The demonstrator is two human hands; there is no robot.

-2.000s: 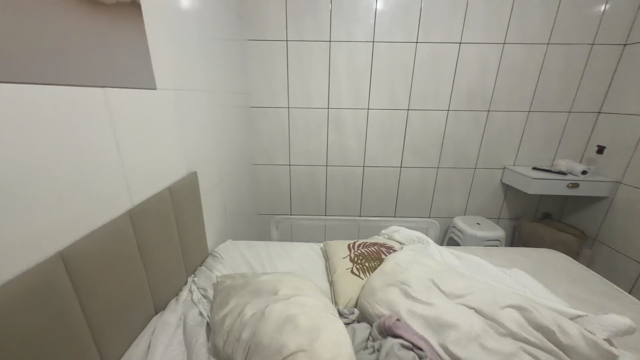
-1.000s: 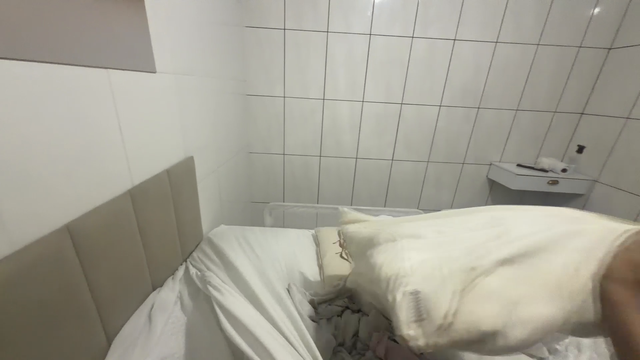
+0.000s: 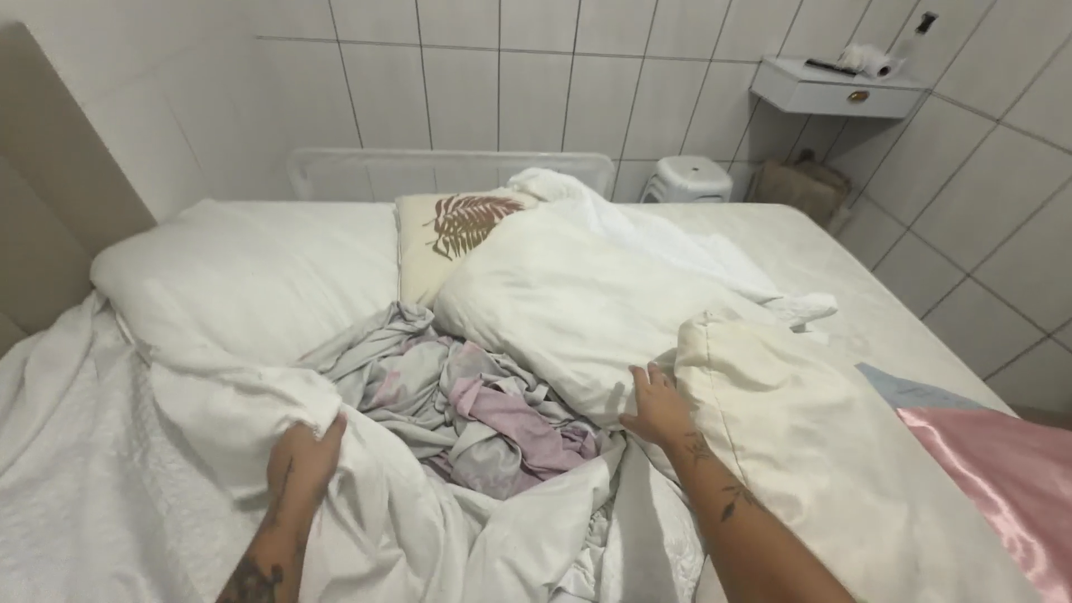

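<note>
My left hand [image 3: 306, 456] grips a fold of a white bed sheet [image 3: 377, 511] at the lower left. At the centre right, my right hand [image 3: 660, 408] has its fingers spread, nearest to a white pillow [image 3: 578, 301] and a cream pillow [image 3: 804, 427] on its right; it holds nothing that I can see. Between my hands lies a crumpled grey and pink cloth [image 3: 511, 419]. Beyond it are a cream cushion with a brown leaf print [image 3: 469, 222] and, at the left, a white pillow [image 3: 268, 268] near the headboard.
A padded beige headboard [image 3: 59, 167] stands at the left. Behind the bed are a white plastic stool [image 3: 691, 180], a brown bag [image 3: 800, 188] and a wall shelf with a drawer [image 3: 846, 88] bearing small items. Pink satin fabric [image 3: 997, 469] lies at the right edge.
A cream pillow, in the air at the right one second ago, now rests on the bed. Both hands are now in view, the left on the sheet. The view has tilted down.
</note>
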